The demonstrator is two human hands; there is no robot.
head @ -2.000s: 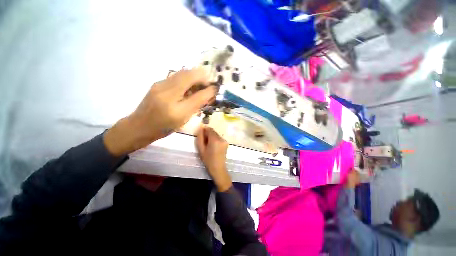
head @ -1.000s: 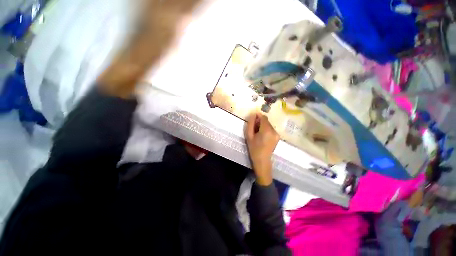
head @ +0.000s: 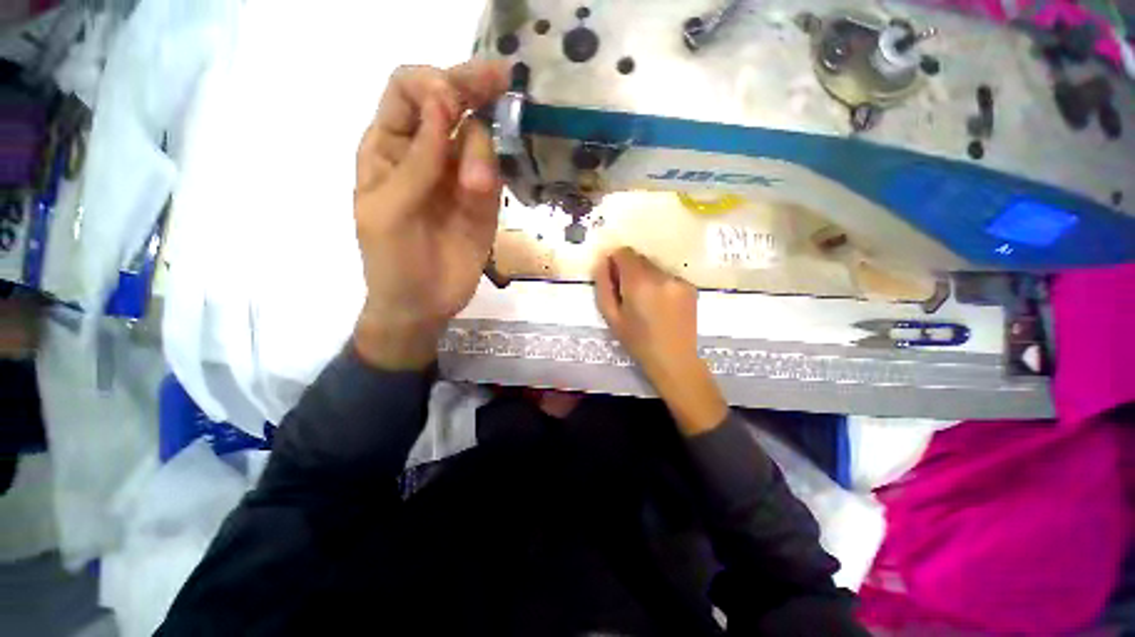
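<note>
The cream sewing machine head (head: 585,125) with a blue stripe and "JACK" lettering lies across the upper right. My left hand (head: 423,205) is raised at the left end of the head, thumb and fingertips bent close together beside a small metal part. Whether a thread is between them cannot be made out. My right hand (head: 647,311) rests at the front edge of the beige machine bed (head: 660,230), just right of the needle area, fingers curled in. Its fingertips are hidden, so anything held there cannot be seen.
Dark-handled thread snips (head: 915,334) lie right of my right hand. A ruler strip (head: 797,365) runs along the table's front edge. A yellow ring (head: 709,203) and a paper sticker (head: 744,245) are on the bed. White fabric (head: 237,249) hangs left; pink fabric (head: 996,529) heaps lower right.
The view has turned and moved closer to the machine. My left hand, blurred over the white area a second ago, is now at the end of the machine head. My right hand stays by the bed's edge.
</note>
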